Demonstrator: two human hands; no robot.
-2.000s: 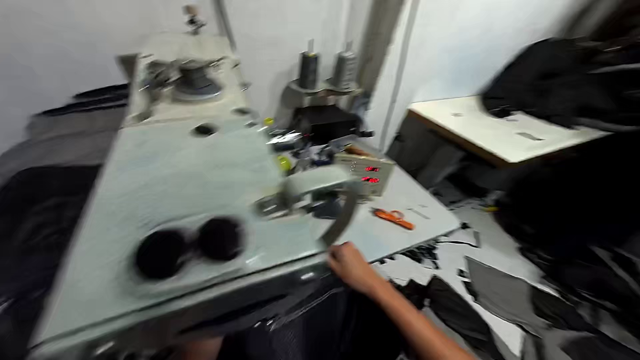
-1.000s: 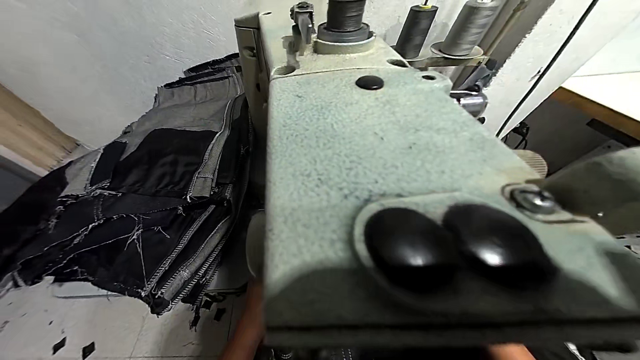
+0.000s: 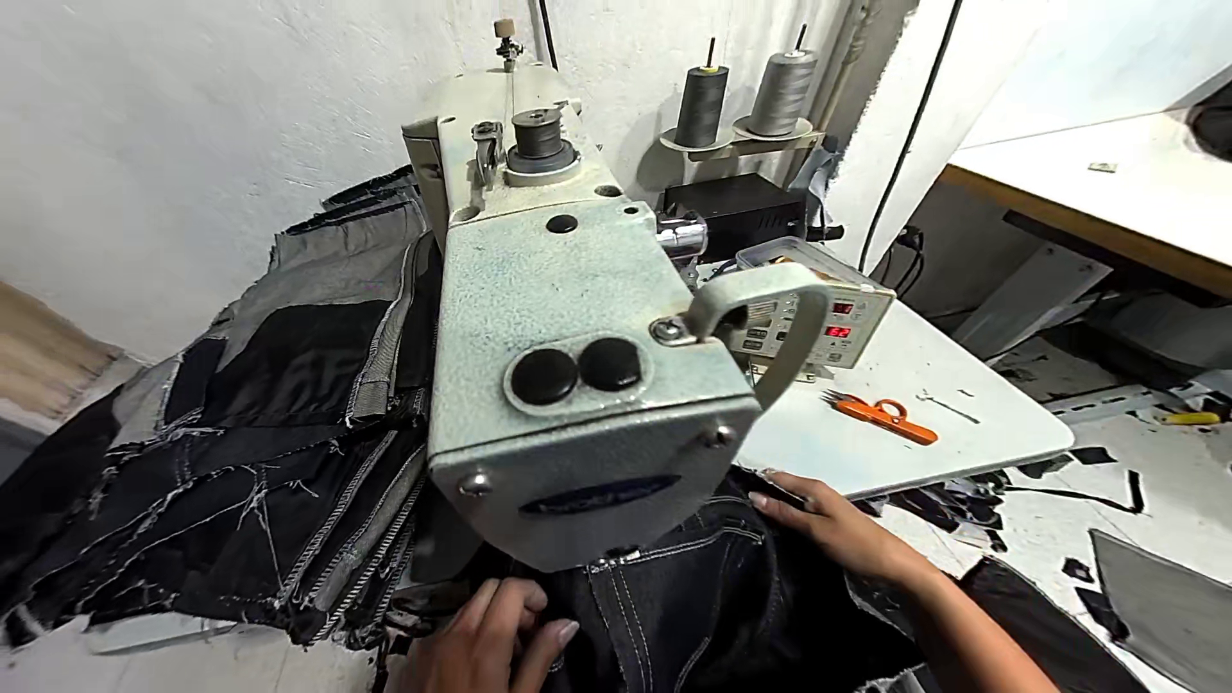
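The pale green head of an industrial sewing machine (image 3: 549, 298) fills the middle of the head view and hides its needle area. Below its front lies a black denim garment (image 3: 664, 597) with light double stitching. My left hand (image 3: 491, 635) rests on the dark cloth at the lower middle, fingers curled; whether it pinches the cloth is unclear. On the garment's edge right of the machine head, my right hand (image 3: 828, 520) holds the black denim between thumb and fingers. Orange thread snips (image 3: 884, 420) lie on the white table (image 3: 1001, 433) to the right.
Stacked dark denim pieces (image 3: 279, 404) with loose threads lie left of the machine. A control panel (image 3: 818, 327) with red digits stands behind the snips. Two thread cones (image 3: 703, 106) are on a stand at the back. Fabric scraps (image 3: 953, 510) lie around the table's right corner.
Two seconds ago my right hand was at the table's front edge; now it is on black denim. The view has moved closer to the machine, and both hands have come plainly into sight.
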